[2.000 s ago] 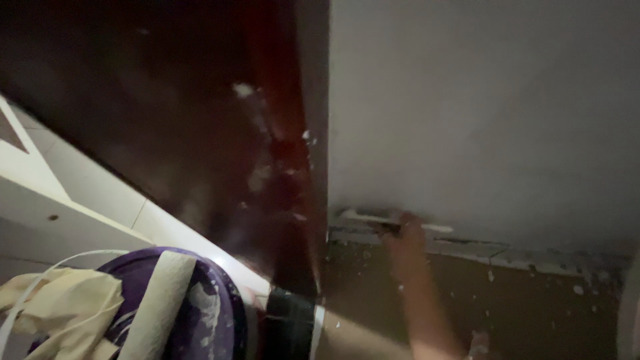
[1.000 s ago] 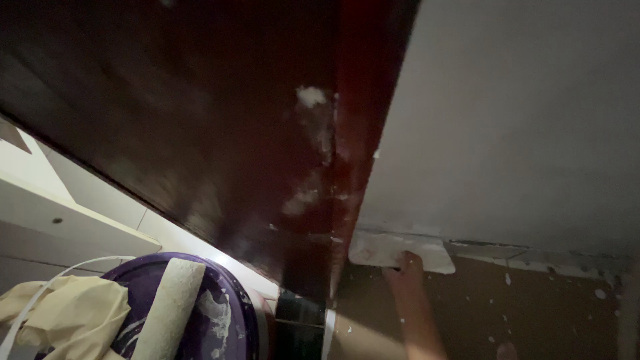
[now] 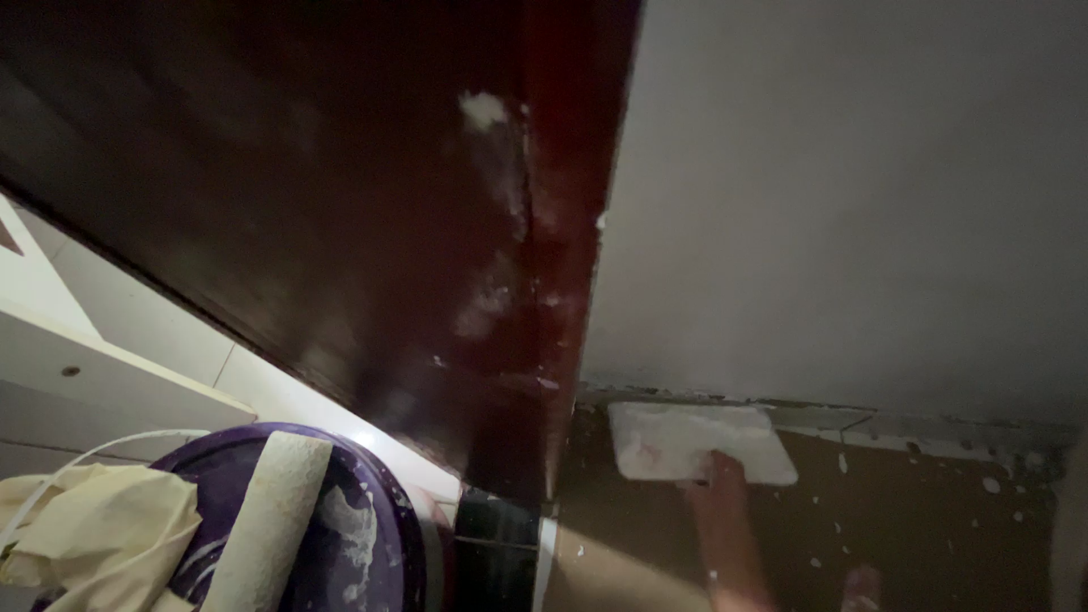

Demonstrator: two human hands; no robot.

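My right hand (image 3: 721, 476) grips a flat, pale, smeared rectangular spreader (image 3: 693, 438), low beside the foot of the grey-white wall (image 3: 833, 195). The spreader's broad face shows, and its upper edge lies near the seam where the wall meets the brown, white-spattered surface (image 3: 901, 510). The finger positions are blurred. My left hand is not in view. A small blurred bit of skin (image 3: 863, 586) shows at the bottom edge; I cannot tell which body part it is.
A glossy dark-red panel (image 3: 340, 212) with white smears fills the upper left. Below it stands a purple bucket (image 3: 395, 518) with a white handle, a pale paint roller cover (image 3: 272, 518) and a cream cloth (image 3: 110, 527). White boards (image 3: 127, 365) lie at left.
Two seconds ago the spreader appeared nearly edge-on against the wall's lower edge; now its broad face shows, lower down. My right hand still holds it. The view has shifted somewhat.
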